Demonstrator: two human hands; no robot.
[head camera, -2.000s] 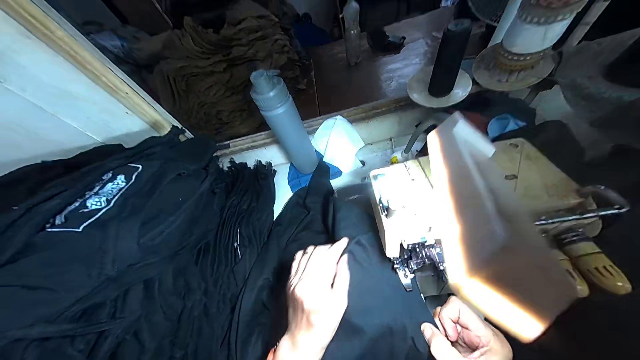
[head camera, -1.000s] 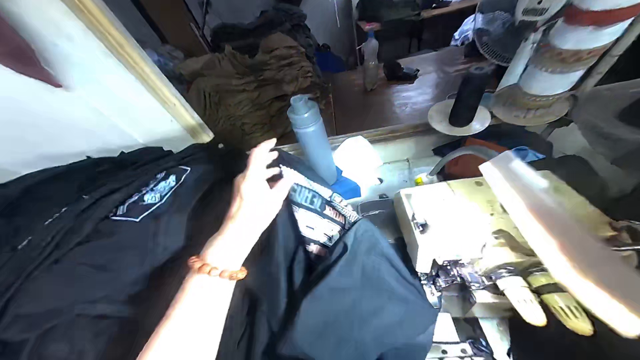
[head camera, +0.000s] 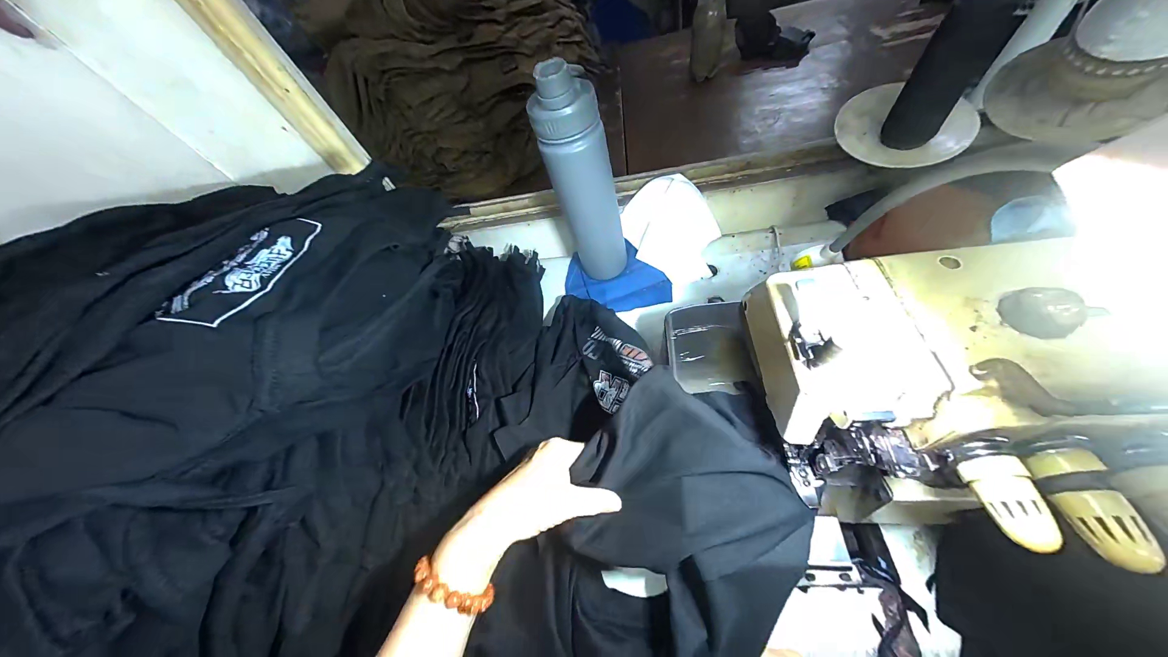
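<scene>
My left hand (head camera: 538, 497), with an orange bead bracelet on its wrist, grips a fold of a black garment (head camera: 721, 511) between thumb and fingers. This cloth lies bunched up against the head of an industrial sewing machine (head camera: 849, 338), left of its needle area. A printed part of black cloth (head camera: 611, 365) shows just behind the fold. Of my right hand only a sliver of skin may show at the bottom edge; its fingers and hold are hidden.
Piled black garments (head camera: 347, 365), one with a white print, cover the left side. A grey bottle (head camera: 584, 173) stands on blue cloth (head camera: 620, 283) behind the garment, beside a white cloth piece (head camera: 671, 224). A black thread cone (head camera: 949, 73) stands at the back right.
My left hand has moved down from the printed cloth and now holds the garment nearer to me. Two seconds ago my right hand was on the cloth below the machine; now it is nearly out of view.
</scene>
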